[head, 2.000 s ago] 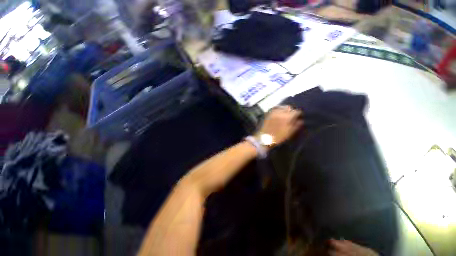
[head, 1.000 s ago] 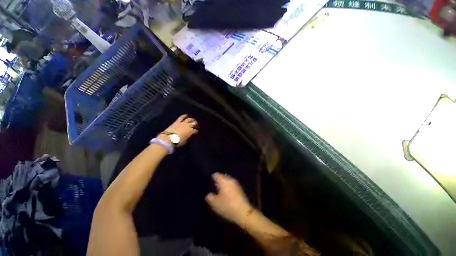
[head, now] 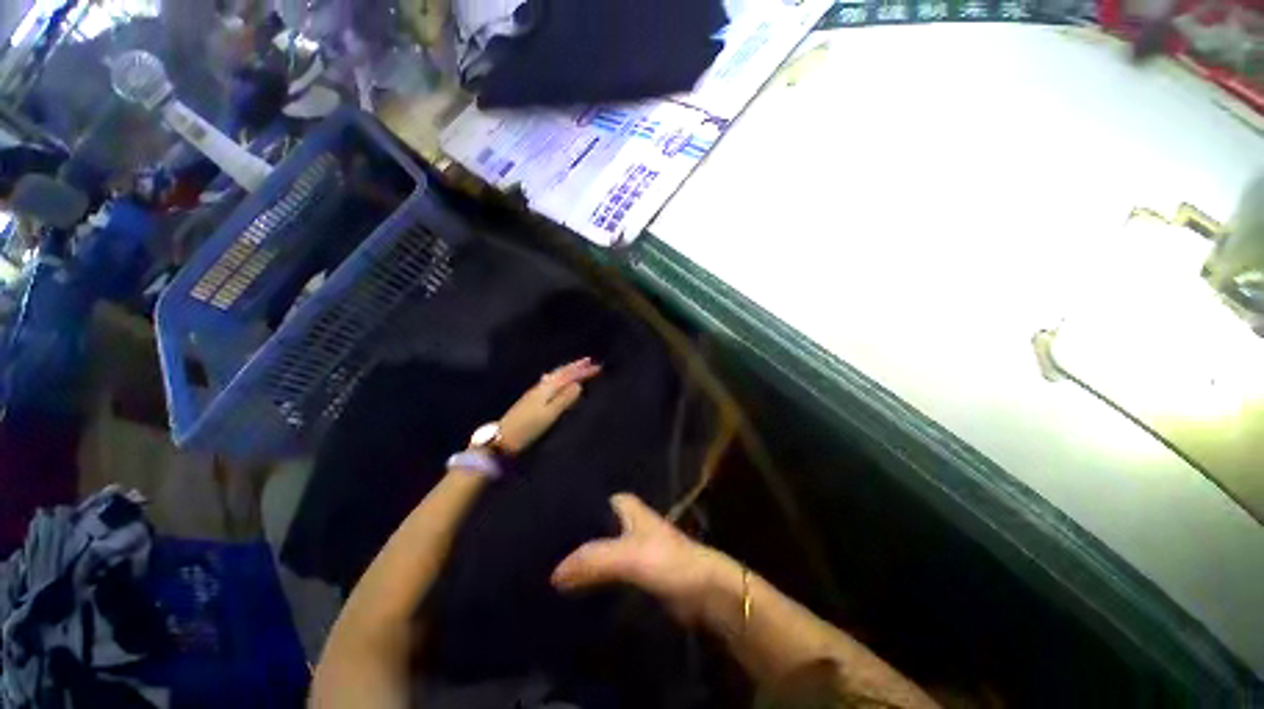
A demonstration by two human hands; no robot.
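Black cloth lies over my lap, left of the table edge; its folds and seams are hard to see. My left hand, with a watch and a pale band at the wrist, rests flat on the cloth, fingers extended. My right hand, with a thin bracelet at the wrist, is over the cloth nearer to me, thumb and fingers apart. Neither hand is seen gripping anything.
The white table top with green edge is at right. A black stack lies on a printed sheet. A blue basket stands left, grey cloth lower left, and a red basket at the far right.
The black cloth has gone from the table top to my lap. My left hand has moved slightly right and down since one second ago; my right hand's fingers have spread.
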